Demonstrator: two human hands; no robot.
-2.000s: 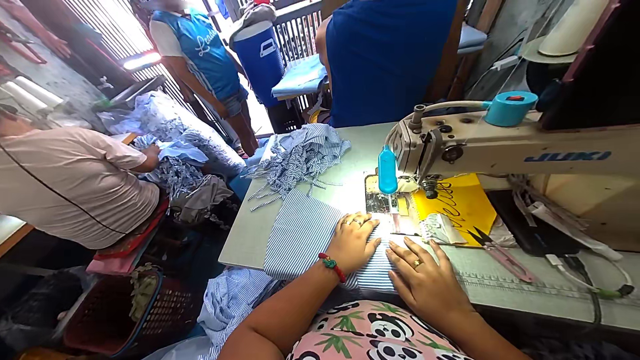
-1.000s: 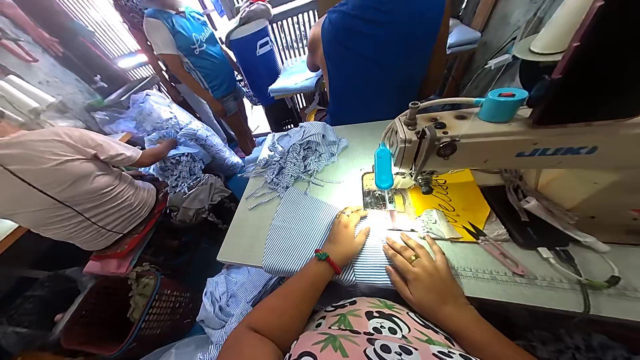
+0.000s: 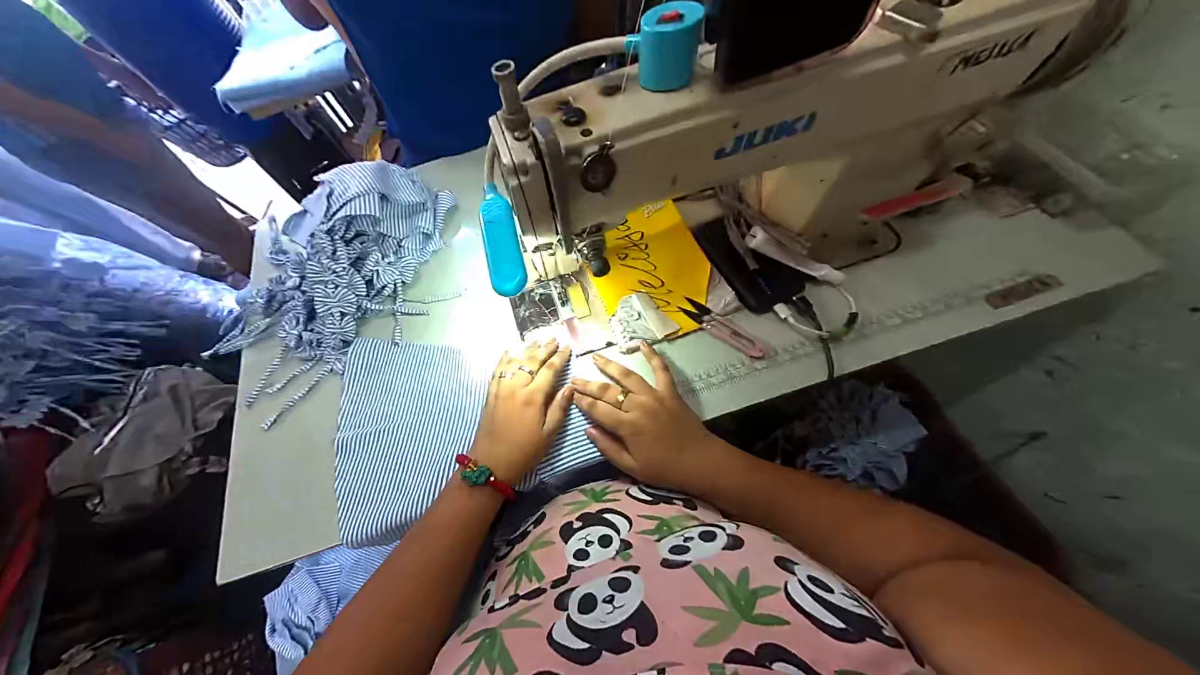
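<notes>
A Juki sewing machine [image 3: 675, 141] stands on a pale work table, its lit needle area just beyond my fingertips. Blue-and-white striped fabric [image 3: 403, 431] lies flat on the table's left part and runs under both hands. My left hand [image 3: 525, 408] rests palm down on it, fingers towards the presser foot. Beside it, my right hand [image 3: 642, 412] lies with fingers spread, its fingertips at the fabric's right part, close to my left hand. Neither hand pinches the cloth visibly. The fabric's edge near the needle is washed out by the lamp glare.
Gathered striped pieces with ties [image 3: 347, 253] are heaped at the table's back left. Pink-handled thread snips [image 3: 727, 330], a yellow sheet with writing [image 3: 656, 262], a black device [image 3: 741, 267] and cables lie right of the needle. A person in blue [image 3: 450, 75] is beyond the table.
The view has swung to the right and down. My hands remain on the striped fabric near the needle; my left hand's fingers have shifted slightly.
</notes>
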